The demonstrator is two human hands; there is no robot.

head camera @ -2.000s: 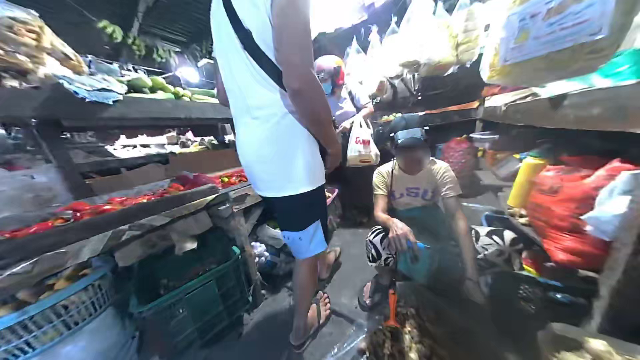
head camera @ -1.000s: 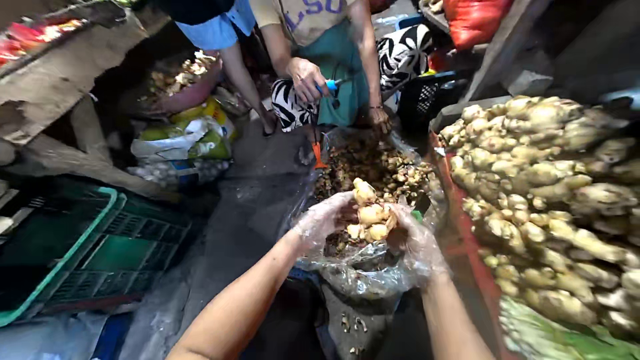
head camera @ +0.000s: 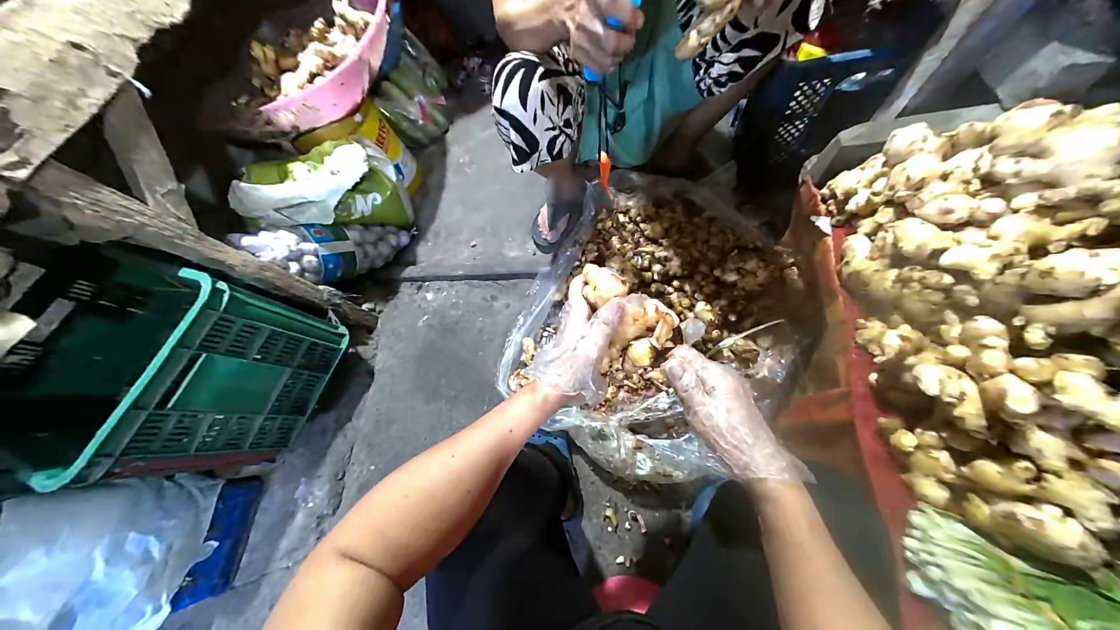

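Note:
A knobbly piece of ginger root [head camera: 643,319] lies in my left hand [head camera: 582,350], which wears a clear plastic glove. My right hand [head camera: 722,411], gloved the same way, is just right of the ginger with its fingertips drawn together; whether they pinch something small is unclear. Both hands are over a clear plastic bag [head camera: 630,442] spread on the ground. Small brown ginger pieces and scraps [head camera: 691,254] fill it. Across the bag, another person's hand [head camera: 599,31] holds a blue-handled tool [head camera: 623,24], and that person's other hand is mostly cut off by the top edge.
A large heap of ginger [head camera: 1006,262] rises on the right behind a red edge. Green plastic crates [head camera: 227,385] stand at left under a wooden stall frame [head camera: 149,227]. Beyond are a pink basin [head camera: 328,101] of roots and a net bag of garlic [head camera: 306,254]. The other person's foot [head camera: 556,219] is by the bag.
One second ago both my hands cupped the ginger; now my right hand has come away from it to the right. The view tilted down strongly from the first frame.

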